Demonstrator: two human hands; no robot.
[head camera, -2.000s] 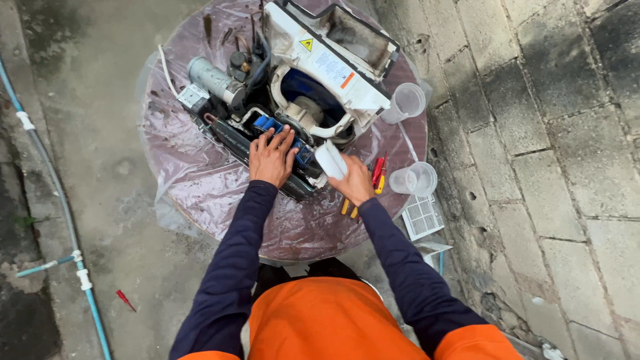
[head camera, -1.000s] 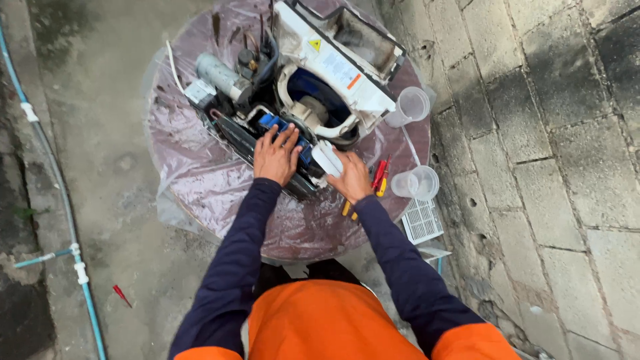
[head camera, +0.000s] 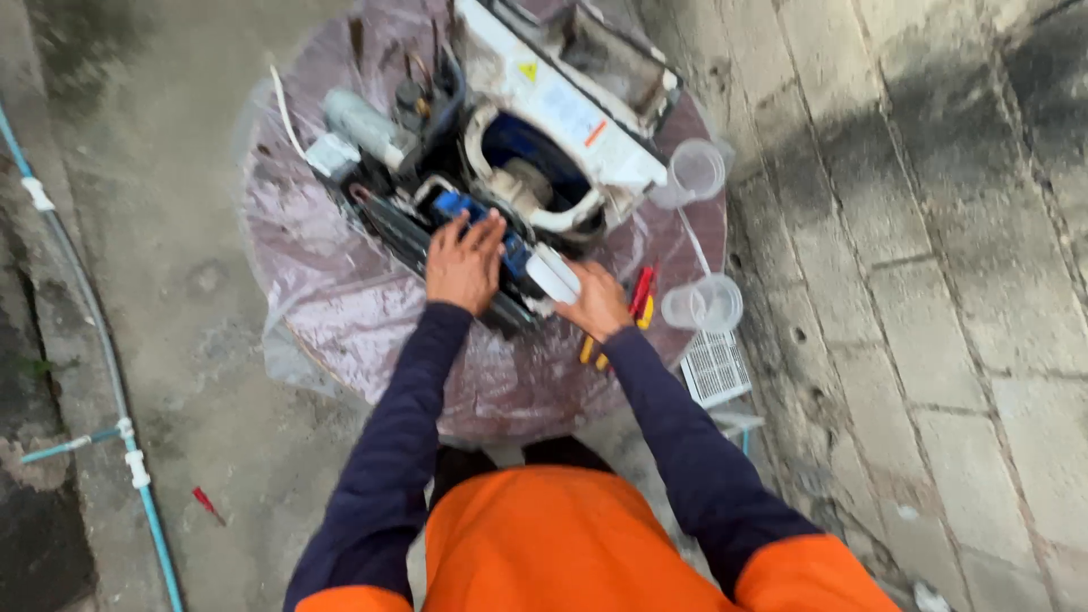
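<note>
An opened appliance with a white plastic housing (head camera: 565, 93) lies on a round table (head camera: 340, 297) covered in clear plastic film. My left hand (head camera: 465, 263) rests with spread fingers on a blue part (head camera: 455, 204) and the dark finned edge beside it. My right hand (head camera: 597, 297) grips a white plastic piece (head camera: 554, 274) against the lower end of the appliance; what lies under that piece is hidden. A grey cylinder (head camera: 365, 123) sits at the appliance's upper left. Right of my right hand lie red-handled (head camera: 642, 293) and yellow-handled (head camera: 587, 348) tools.
Two clear plastic cups (head camera: 697, 170) stand at the table's right edge. A white grille (head camera: 716, 367) is below them, near a block wall (head camera: 918, 280). On the concrete floor at left are a blue and grey pipe (head camera: 92, 306) and a red screwdriver (head camera: 204, 500).
The white piece in my right hand has come down from a more raised, upright tilt to lie against the appliance. My left hand stays on the blue part.
</note>
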